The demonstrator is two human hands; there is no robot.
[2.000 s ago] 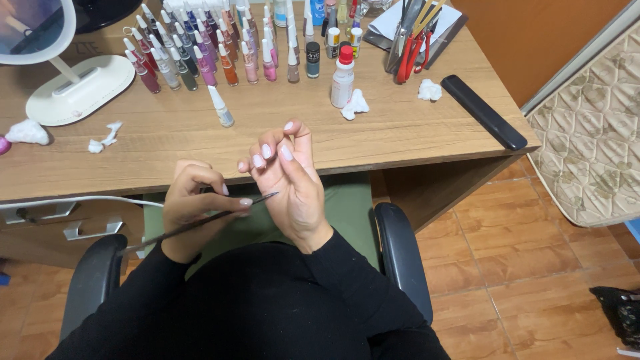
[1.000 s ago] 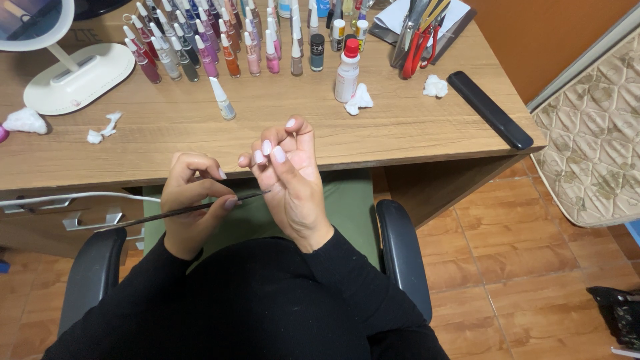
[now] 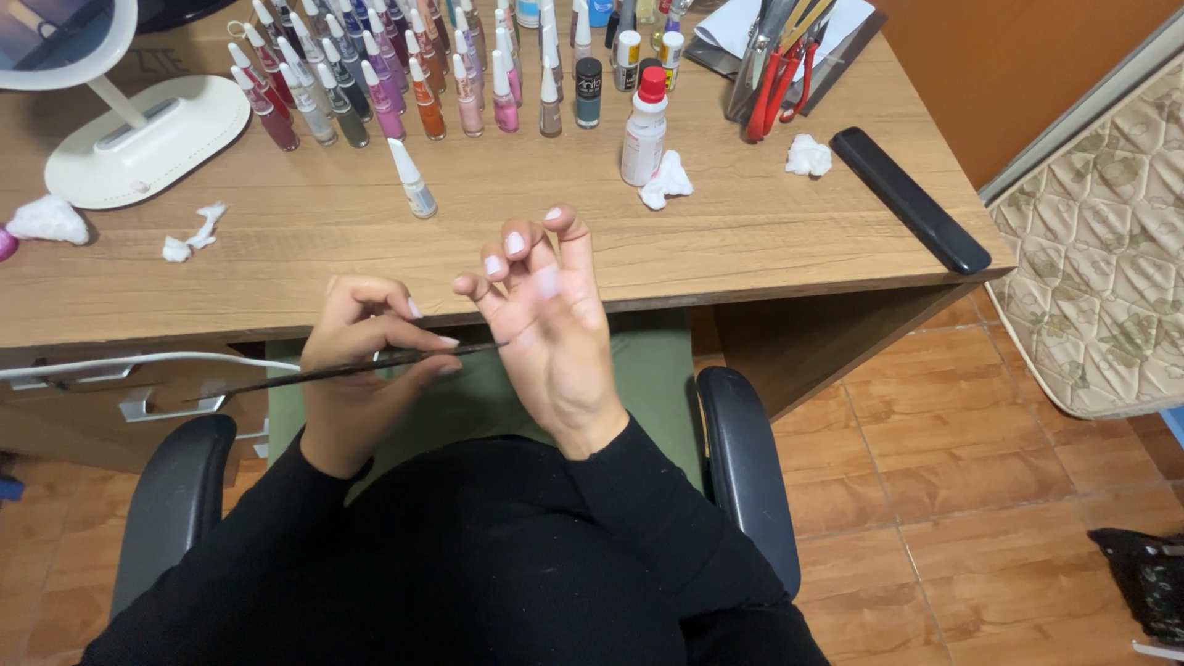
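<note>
Between its thumb and fingers my left hand (image 3: 365, 370) pinches a thin dark brush (image 3: 342, 371), whose fine tip points right toward the other palm; whether it touches the skin I cannot tell. Palm up, with curled, spread fingers, my right hand (image 3: 558, 338) holds nothing. Its nails carry a pale, whitish-pink coat, and its thumb is blurred. Beyond the hands, a clear-based polish bottle with a white cap (image 3: 413, 180) stands on the wooden desk (image 3: 305, 268). A red-capped plastic bottle (image 3: 645, 129) stands farther right, a cotton piece (image 3: 666, 180) against its base.
Rows of nail polish bottles (image 3: 428, 102) fill the desk's back. A white-framed mirror (image 3: 148, 139) is at left, near cotton pieces (image 3: 48, 220). At right are red-handled pliers (image 3: 775, 92) in a holder, more cotton (image 3: 809, 155) and a long black case (image 3: 911, 201). Chair armrests (image 3: 749, 472) flank me.
My right thumb has shifted over the palm and is now blurred. The left hand keeps its grip on the brush, which lies at a flatter slant than two seconds ago.
</note>
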